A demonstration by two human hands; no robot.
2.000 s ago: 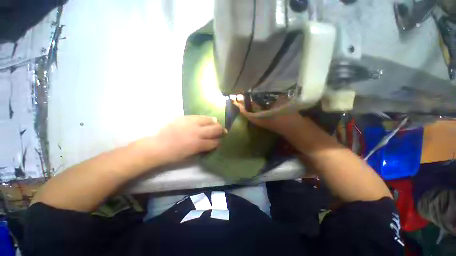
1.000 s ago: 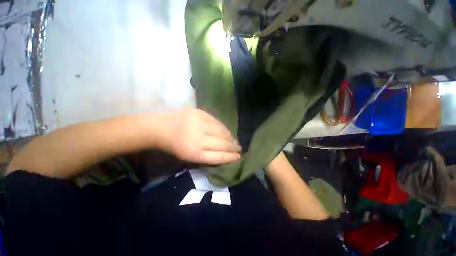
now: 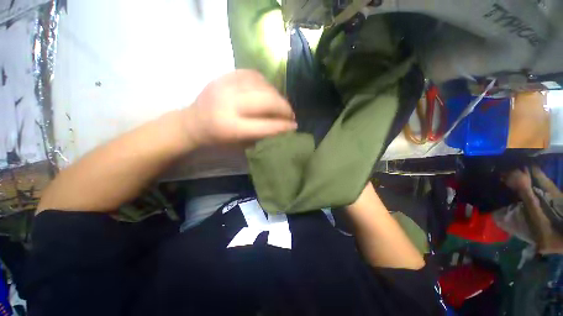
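The olive green bag body (image 3: 346, 148) runs from the lit needle area down over the table's front edge, folded at its lower end. Black lining fabric (image 3: 307, 92) shows inside it. My left hand (image 3: 247, 108) is bent over the green cloth left of the black lining, fingertips pinching at its edge. My right forearm (image 3: 376, 228) comes up from below, and the hand itself is hidden behind the green cloth. The pale grey sewing machine (image 3: 487, 43) stands above, with its lamp glare on the cloth.
Scissors with orange and red handles (image 3: 427, 116) lie right of the cloth, beside a blue tray (image 3: 487, 126) and an orange-brown box (image 3: 529, 121). Another person's arm (image 3: 536, 207) shows at the right near red stools (image 3: 475, 225). Worn taped boards (image 3: 21, 86) lie at the left.
The cloth has been drawn from under the machine head toward me and opened into a fold. In the last second my left hand has moved up, and my right hand remains behind the cloth.
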